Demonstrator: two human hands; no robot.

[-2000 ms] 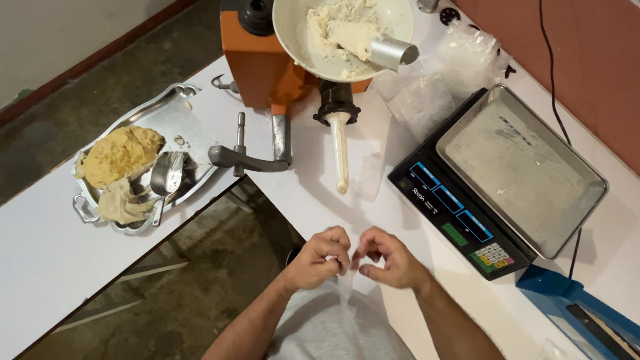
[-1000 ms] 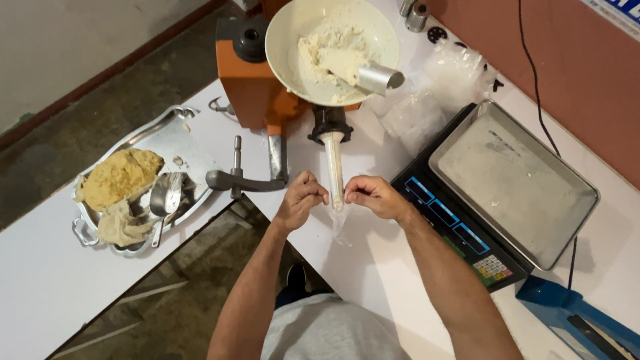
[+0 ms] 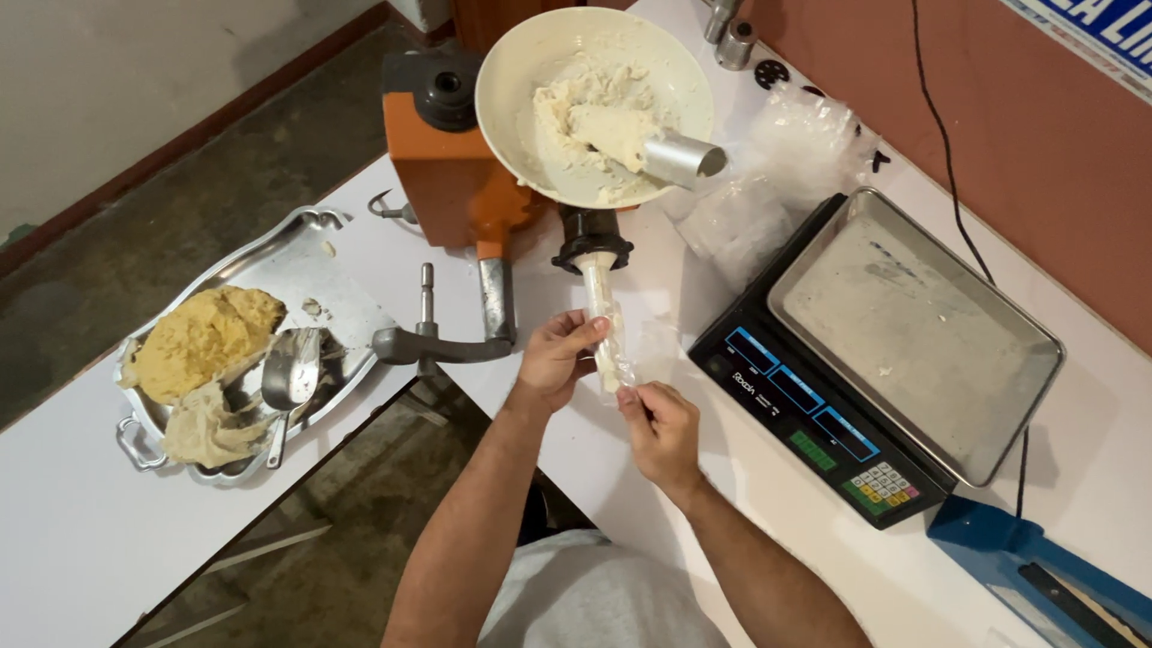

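Note:
A clear plastic bag [image 3: 612, 364] covers the long stuffing tube [image 3: 598, 286] of an orange hand-cranked grinder [image 3: 450, 171]. My left hand [image 3: 560, 358] grips the covered tube about midway, thumb on top. With thumb and fingers my right hand [image 3: 661, 432] pinches the bag's lower end, just past the tube's tip. Above the tube, a white bowl [image 3: 504, 117] holds pale dough [image 3: 576, 99] and a metal cylinder [image 3: 684, 157] coated with dough. The grinder's crank handle [image 3: 441, 349] reaches left, near my left hand.
On the left, a silver tray [image 3: 315, 247] carries yellow dough [image 3: 211, 337], paler dough [image 3: 211, 423] and a metal spoon [image 3: 291, 373]. A digital scale [image 3: 810, 396] lies to the right, with clear plastic bags [image 3: 756, 198] behind it and a blue device [image 3: 999, 531] in front.
Both hands have moved forward from near my body to the stuffing tube. The plastic bag, held between them earlier, now covers the tube. My left hand has closed around it.

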